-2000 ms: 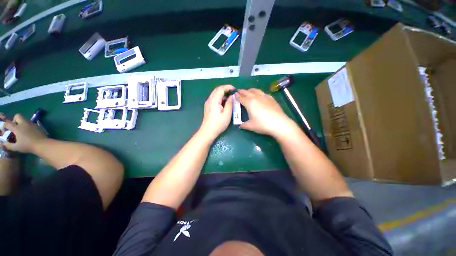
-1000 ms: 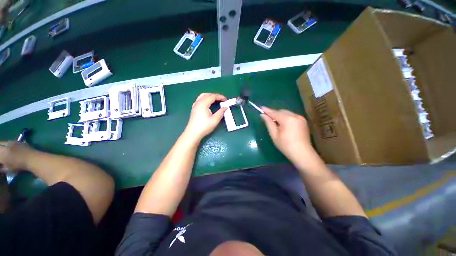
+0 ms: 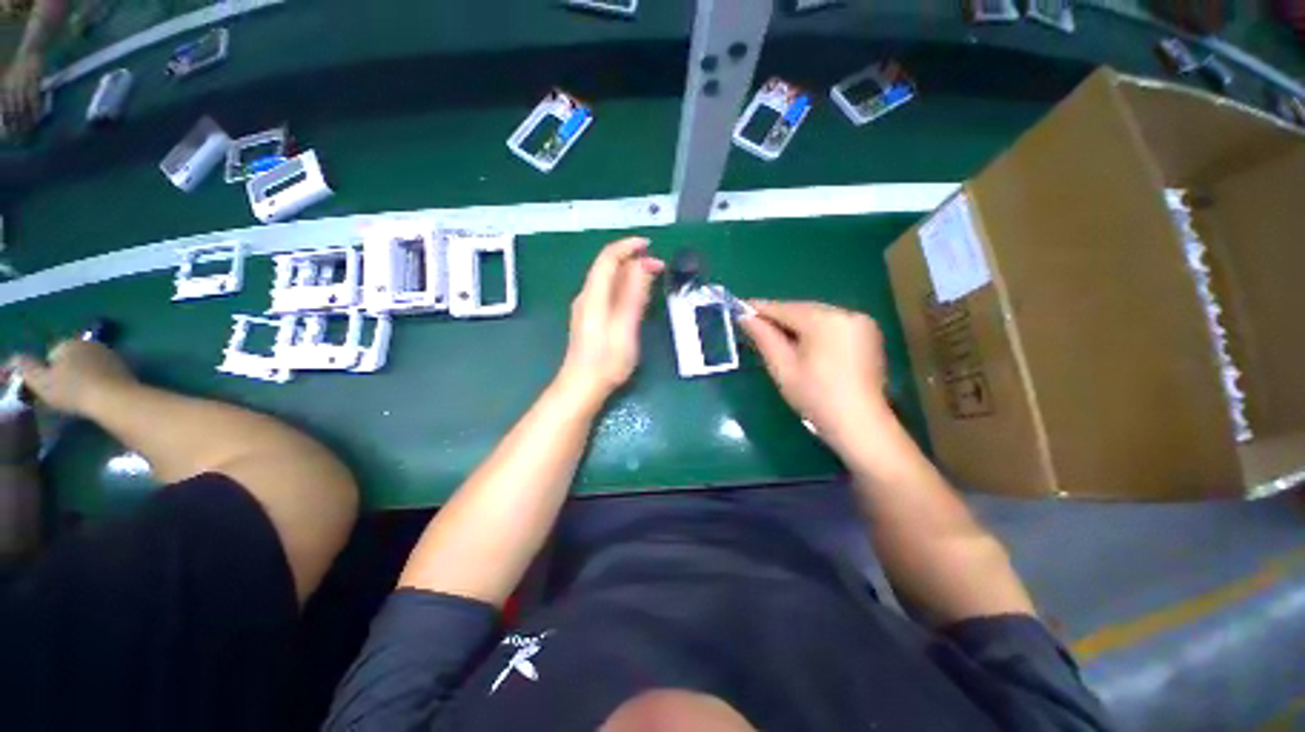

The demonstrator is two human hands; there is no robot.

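Note:
A white closed housing (image 3: 684,338) lies on the green bench in front of me, its window open. My right hand (image 3: 819,358) grips the small mallet, whose blurred dark head (image 3: 687,269) is at the housing's top edge. Whether the head touches the housing I cannot tell. My left hand (image 3: 613,322) is just left of the housing, apart from it, fingers raised and holding nothing.
White front frames (image 3: 484,275) and openwork frames (image 3: 258,348) are stacked at left. Behind the metal rail (image 3: 573,215) and grey upright (image 3: 704,115), the conveyor carries housings (image 3: 551,129). A cardboard box (image 3: 1016,315) stands at right. Another person's arm (image 3: 186,429) is at left.
The mallet went from lying at the right into my right hand, over the housing. My left hand has let go of the housing. The housing now lies flat.

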